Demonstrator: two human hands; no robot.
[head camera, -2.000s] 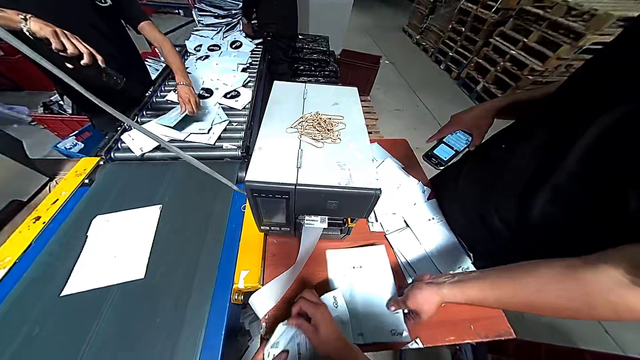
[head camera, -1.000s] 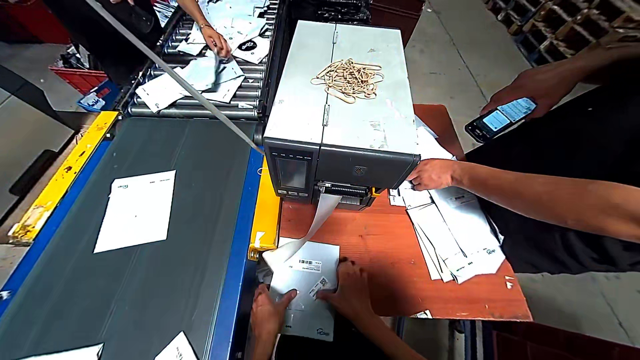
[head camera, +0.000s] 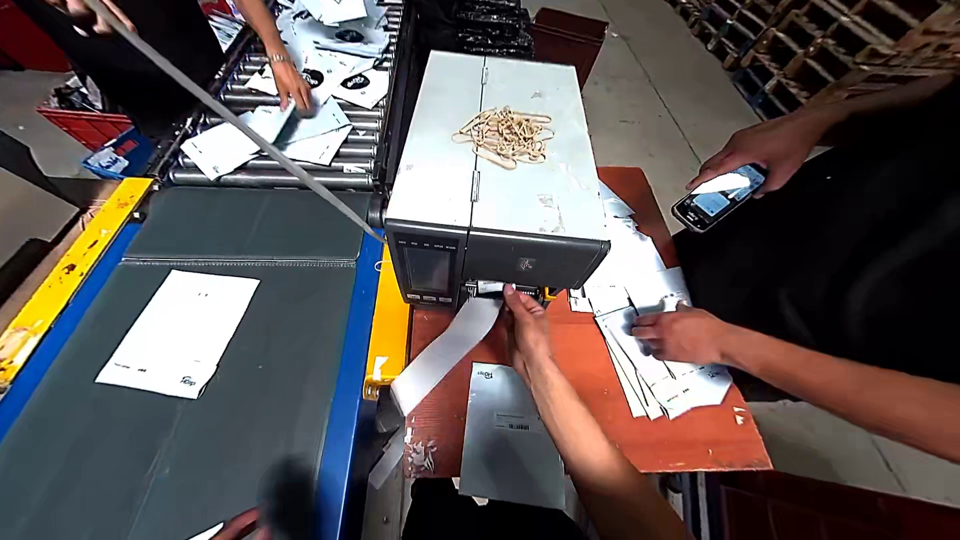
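Observation:
My right hand (head camera: 529, 322) reaches to the front slot of the label printer (head camera: 427, 270), its thumb and finger on a small white label (head camera: 491, 286). A strip of backing paper (head camera: 442, 356) curls down from the slot. Below my right forearm a grey-white mailer (head camera: 499, 442) with a printed barcode lies at the table's front edge. My left hand (head camera: 244, 525) is mostly cut off at the bottom, over the conveyor belt, beside the corner of a white mailer (head camera: 206, 532); its grip is unclear. Another white mailer (head camera: 180, 330) lies farther up the belt.
Rubber bands (head camera: 510, 135) lie on the printer. At right a co-worker's hand (head camera: 682, 334) touches a fanned pile of mailers (head camera: 637, 337); the other holds a phone (head camera: 720, 199). Another person's hand (head camera: 291, 86) handles mailers on the rollers (head camera: 262, 178). A strap (head camera: 300, 176) crosses the view.
My right hand has gone from the mailer on the table up to the printer slot. My left hand has moved left over the belt. The co-worker's hand has left the printer's side for the pile.

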